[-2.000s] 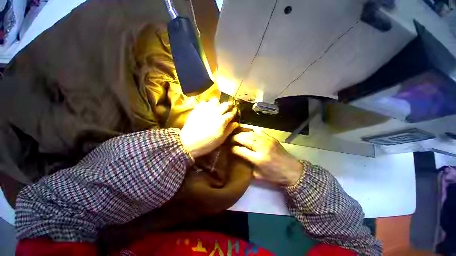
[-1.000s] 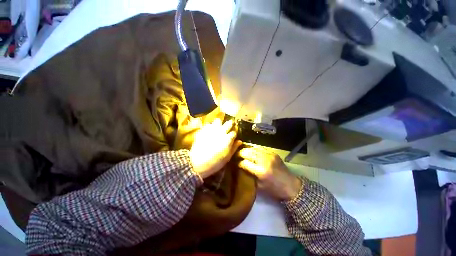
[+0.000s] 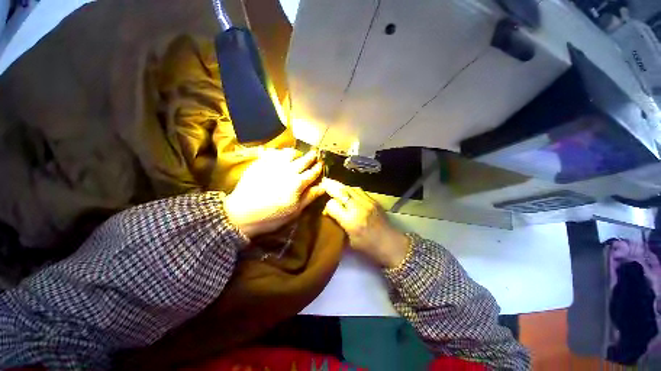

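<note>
The brown garment (image 3: 87, 109) lies in a large heap left of the needle and runs under both hands; part of it looks golden in the lamp light. My left hand (image 3: 272, 190) lies on the cloth with its fingertips beside the needle area, pressing and holding it. My right hand (image 3: 362, 221) grips the cloth edge just right of the left fingertips. The fingertips of both hands nearly meet. A pale seam line (image 3: 291, 235) shows on the cloth below the left hand. The needle and foot are mostly hidden by fingers and glare.
The white sewing machine head (image 3: 406, 72) fills the upper middle. A black gooseneck lamp (image 3: 246, 87) hangs left of it. A small metal fitting (image 3: 362, 164) sits right of the fingertips. A dark control panel (image 3: 572, 145) is at right. The white table edge (image 3: 507, 272) curves below.
The view has shifted, so machine, lamp and hands sit further left and higher than a second ago. Both hands stay on the cloth by the needle; the right fingertips are slightly closer to the left.
</note>
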